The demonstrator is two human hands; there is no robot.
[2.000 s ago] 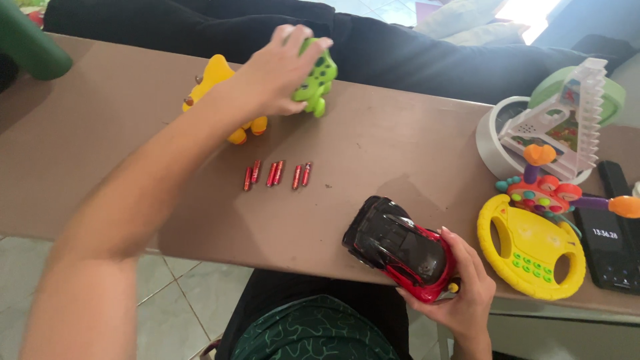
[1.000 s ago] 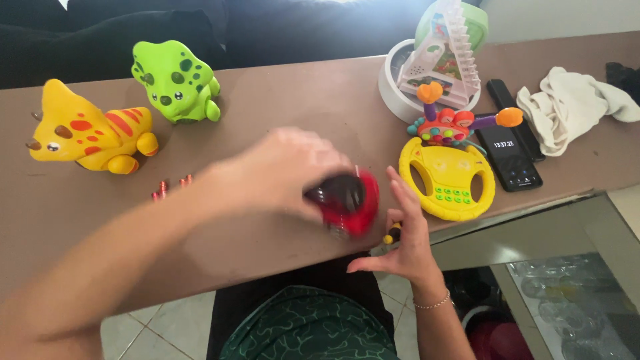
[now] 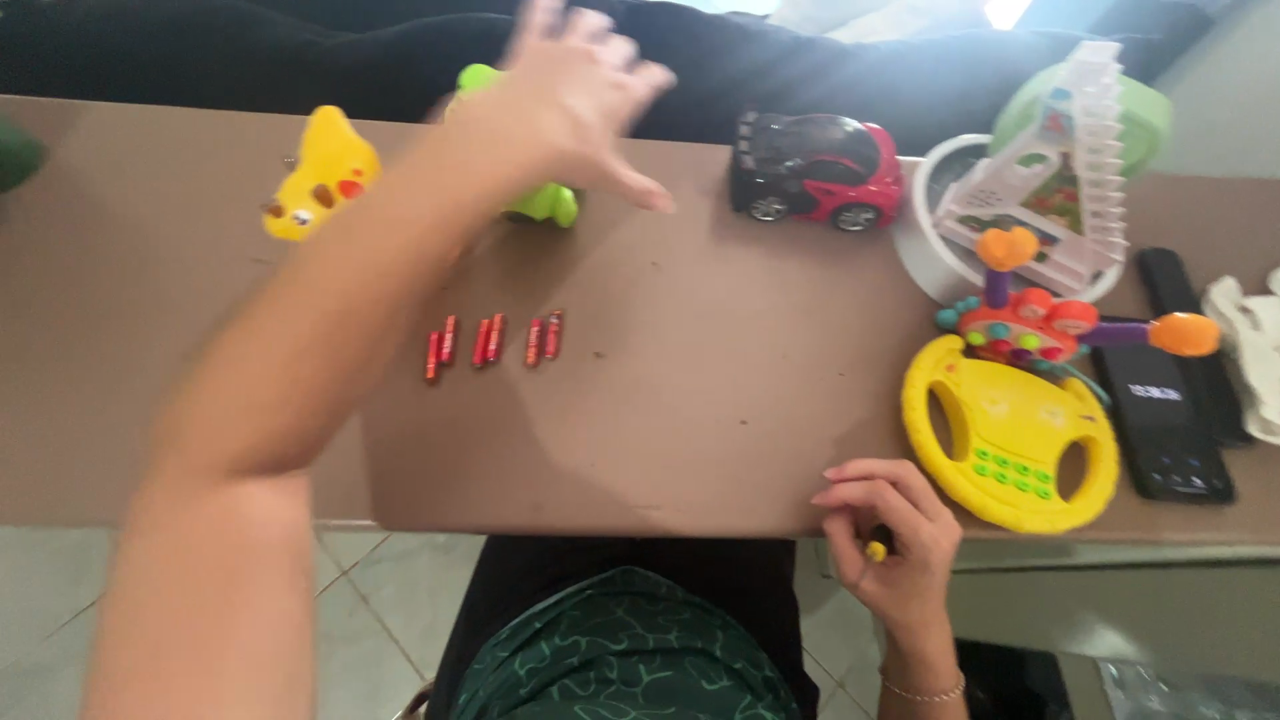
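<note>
My left hand is raised with spread fingers over the far edge, above a green toy dinosaur that my forearm partly hides. A yellow toy dinosaur stands left of that arm. Several small red batteries lie in pairs near the table's middle. The red and black toy car stands at the back right. At the near edge, my right hand is curled around a thin tool with a yellow and black end, mostly hidden in the palm.
A yellow toy steering wheel lies on the right. Behind it are a colourful toy with orange knobs and a white round container holding a pale toy. A phone, a dark remote-like object and white cloth lie farther right.
The toy car, held in my right hand two seconds ago and then under my left, now stands at the back right, released. My left hand has moved back over the green dinosaur.
</note>
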